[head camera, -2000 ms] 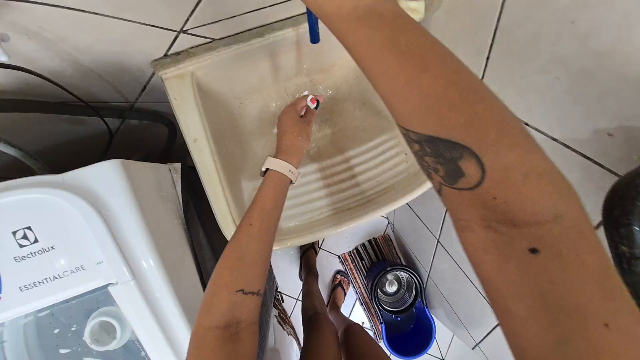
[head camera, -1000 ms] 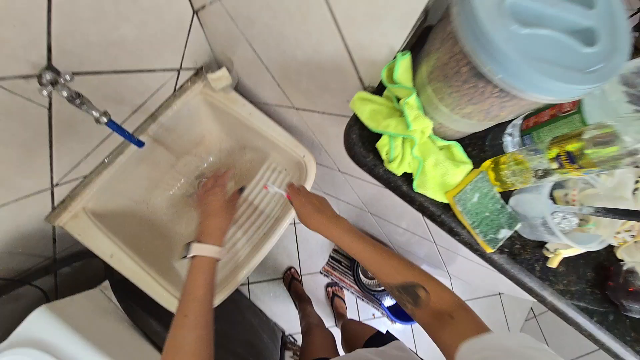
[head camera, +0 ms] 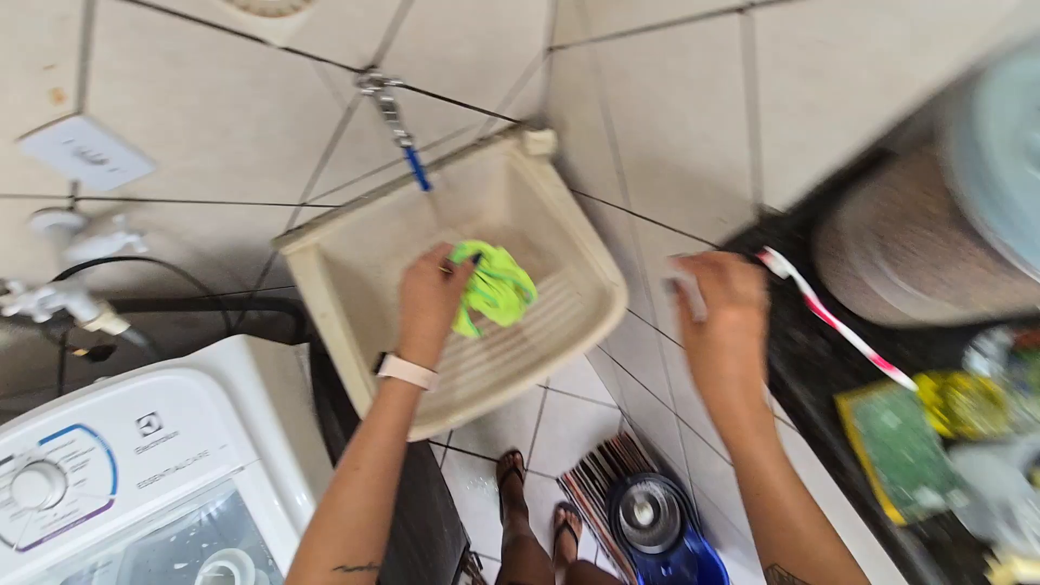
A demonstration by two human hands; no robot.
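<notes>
My left hand (head camera: 435,296), with a pale wristband, grips a neon-green cloth (head camera: 497,284) by its edge inside the beige laundry sink (head camera: 357,325). A thin stream seems to fall from the blue-tipped faucet (head camera: 416,166) behind it. My right hand (head camera: 723,317) is in the air between the sink and the dark counter, blurred, fingers bent; a small whitish shape shows by its thumb, and I cannot tell whether it is held. Just right of it, a white and red toothbrush (head camera: 845,333) lies on the counter, its lower end by a green and yellow sponge (head camera: 898,447).
At the left stands a white washing machine (head camera: 195,406), with hoses and valves on the wall behind. The dark stone counter (head camera: 800,390) at right bears a large lidded container (head camera: 902,236) and a yellow bottle (head camera: 971,402). A blue mop bucket (head camera: 695,552) stands on the floor.
The green cloth, on the counter's edge a second ago, is now in my left hand in the sink. My right hand has left the sink, and the toothbrush now lies on the counter.
</notes>
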